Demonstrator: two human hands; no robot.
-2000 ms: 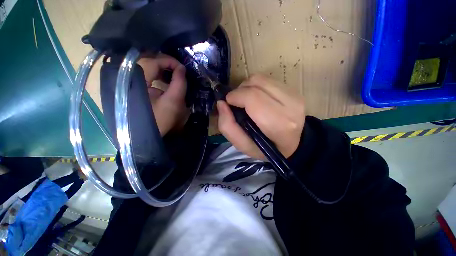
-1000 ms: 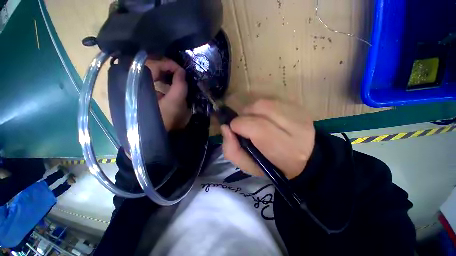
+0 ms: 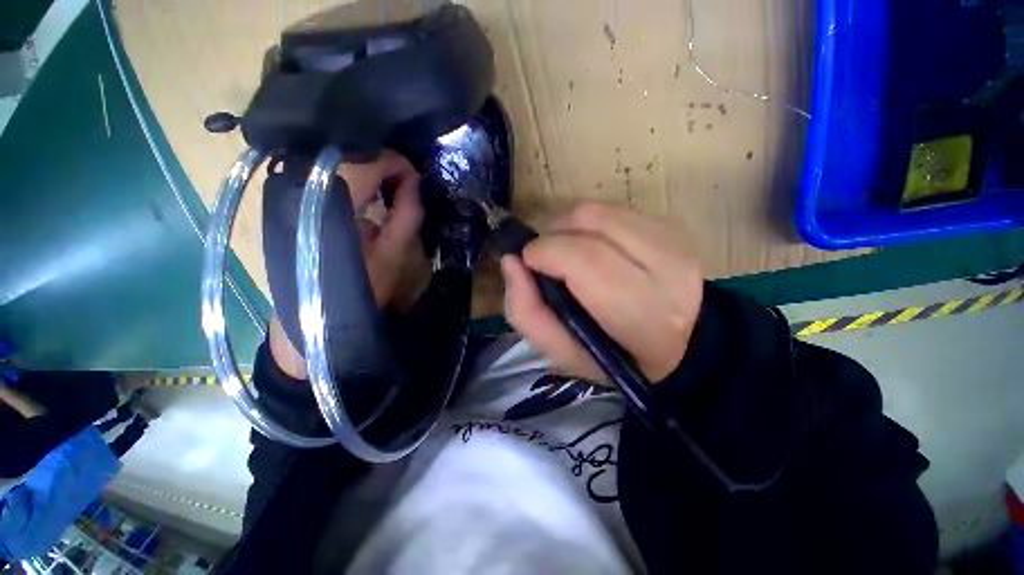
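The black headset (image 3: 376,84) lies over the board, its closed ear cup at the top and its two clear headband tubes (image 3: 213,292) curving down to the left. My left hand (image 3: 393,242) is behind the tubes and headband pad (image 3: 326,270), with bent fingers at the edge of the open ear cup (image 3: 466,157); the headset partly hides it. My right hand (image 3: 612,292) grips the black soldering iron (image 3: 584,334) like a pen. Its metal tip points into the glossy open cup. Fine wires there are too small to make out.
The tan work board (image 3: 606,112) carries dark specks and thin solder wire (image 3: 736,90). A blue tray (image 3: 811,169) with a yellow sponge (image 3: 940,169) stands at the right. A green bench top (image 3: 101,258) is at the left. A person in blue (image 3: 56,489) is at the lower left.
The headset has shifted slightly down and right in view, while the tray shifted slightly left. My right hand and iron moved back from the cup, then a little toward it again.
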